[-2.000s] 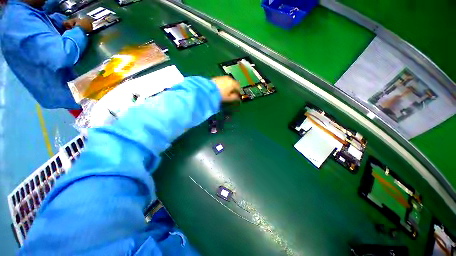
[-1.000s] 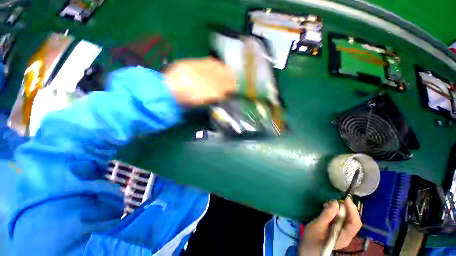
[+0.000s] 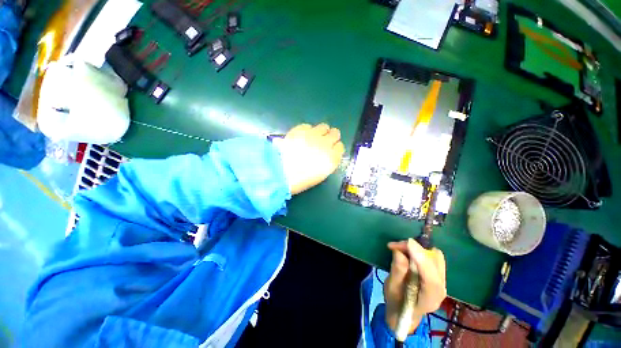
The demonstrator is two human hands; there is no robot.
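A tablet assembly (image 3: 402, 129) lies open on the green bench, with a silver area, an orange strip and circuitry at its near end. My right hand (image 3: 417, 282) holds a soldering iron (image 3: 408, 306) like a pen; its dark tip is over the near right corner of the circuitry. Whether the tip touches is unclear. My left hand (image 3: 312, 156) rests at the tablet's left edge, fingers bent; what is under the fingers is hidden. A thin pale strand (image 3: 170, 131) runs on the bench from a white roll (image 3: 83, 102) toward my left sleeve.
Right of the tablet stand a whitish cup (image 3: 507, 221) with silvery shreds, a black fan (image 3: 541, 163) and a blue ribbed box (image 3: 545, 272). Small wired black parts (image 3: 242, 81) lie upper left. Another tablet (image 3: 555, 58) lies upper right. A slotted white tray (image 3: 99, 166) is lower left.
The tablet, blurred beside my left hand before, now lies flat in front of me. My right hand has moved the iron from the cup to the tablet's near end. The small wired parts now show clearly.
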